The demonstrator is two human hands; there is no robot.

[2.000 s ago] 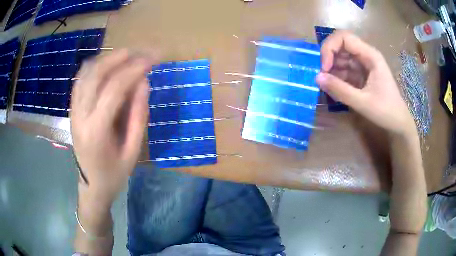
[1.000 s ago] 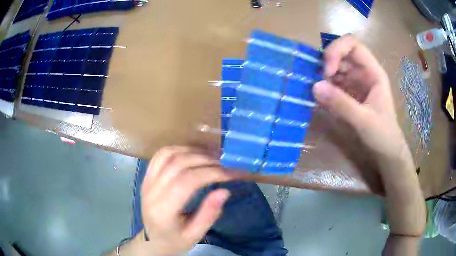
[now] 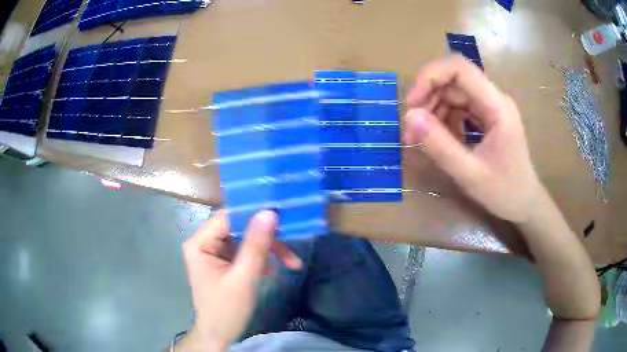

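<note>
My left hand [image 3: 230,275] holds a bright blue joined cell piece [image 3: 268,161] by its lower edge, thumb on its face. The piece is blurred and raised, with pale busbars across it and ribbon ends sticking out at its left. A second joined cell piece [image 3: 361,137] lies on the table just right of it; the held piece's right edge meets or overlaps its left side. My right hand [image 3: 460,130] is empty, thumb and fingers apart, to the right of the second piece and over part of a narrow cell strip [image 3: 465,48].
Dark finished cell panels [image 3: 110,93] lie at the left, some on pale backing. A loose ribbon pile [image 3: 586,124] lies at the right, below a white bottle with a red mark [image 3: 600,38]. The brown table's [image 3: 412,230] front edge runs above my lap.
The held piece has passed from my right hand to my left hand and moved left. The second piece now shows on the table beside it. My right hand is empty.
</note>
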